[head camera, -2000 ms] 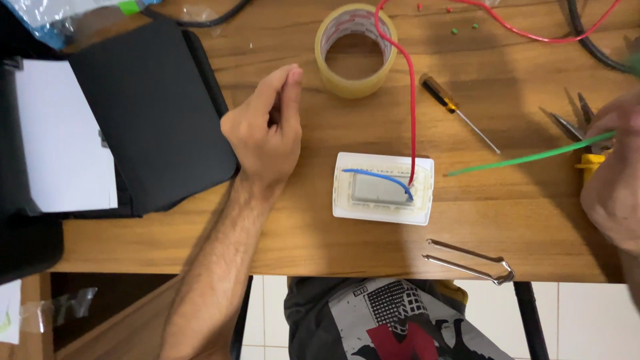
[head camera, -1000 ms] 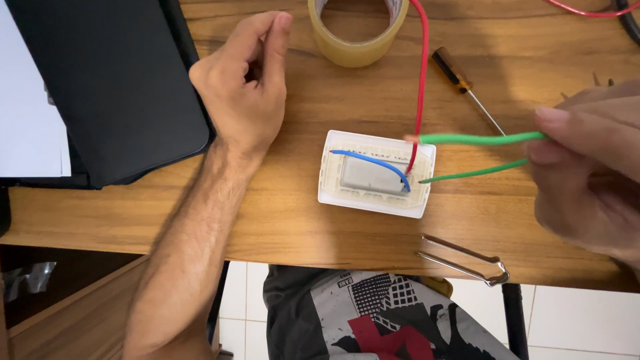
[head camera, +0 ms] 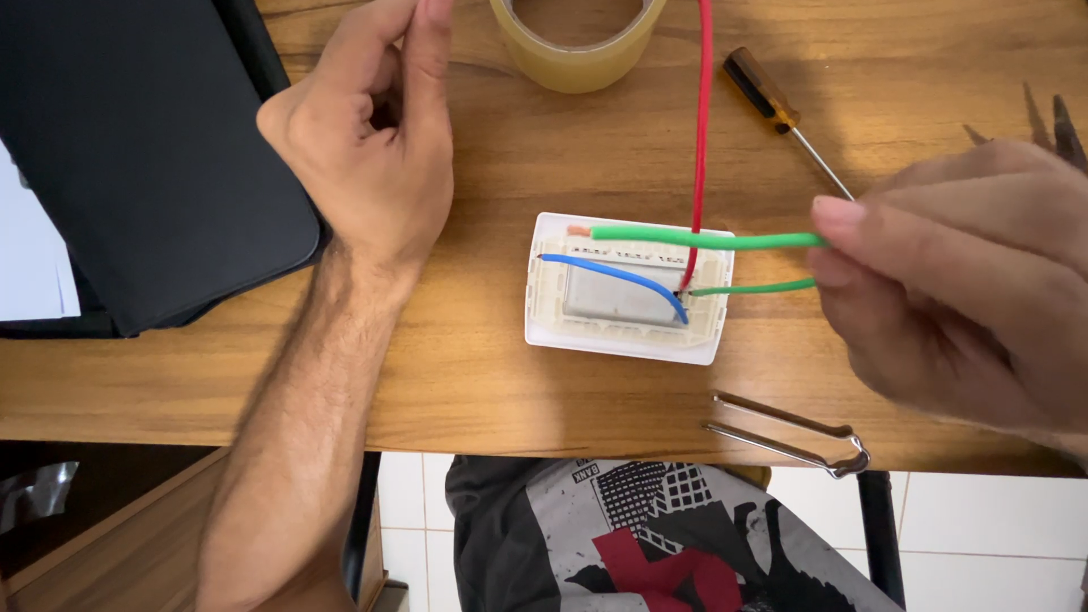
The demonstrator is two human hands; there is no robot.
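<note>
My right hand [head camera: 952, 280] pinches a green insulated wire [head camera: 714, 239] between thumb and fingers. Its stripped copper end [head camera: 578, 230] points left, above a white electrical wall plate module [head camera: 629, 344] lying back side up. A second green length [head camera: 756, 288] runs from the hand to the module; whether both are one wire is hidden by the hand. A short blue wire [head camera: 612, 273] and a red wire [head camera: 702, 127] also meet the module at its right part. My left hand [head camera: 374, 144] is raised at left with fingers curled, thumb and fingertips close together; whether it holds anything cannot be told.
A roll of clear tape [head camera: 580, 70] lies at the top, with a screwdriver [head camera: 761, 92] to its right. Metal tool tips [head camera: 1067, 132] show behind my right hand. A bent metal tweezer-like tool [head camera: 786, 448] lies at the front edge. A black folder [head camera: 153, 153] with papers occupies the left.
My right hand has come left from the far right, bringing the green wire's copper end over the module. My left hand keeps its curled shape. The view has moved closer.
</note>
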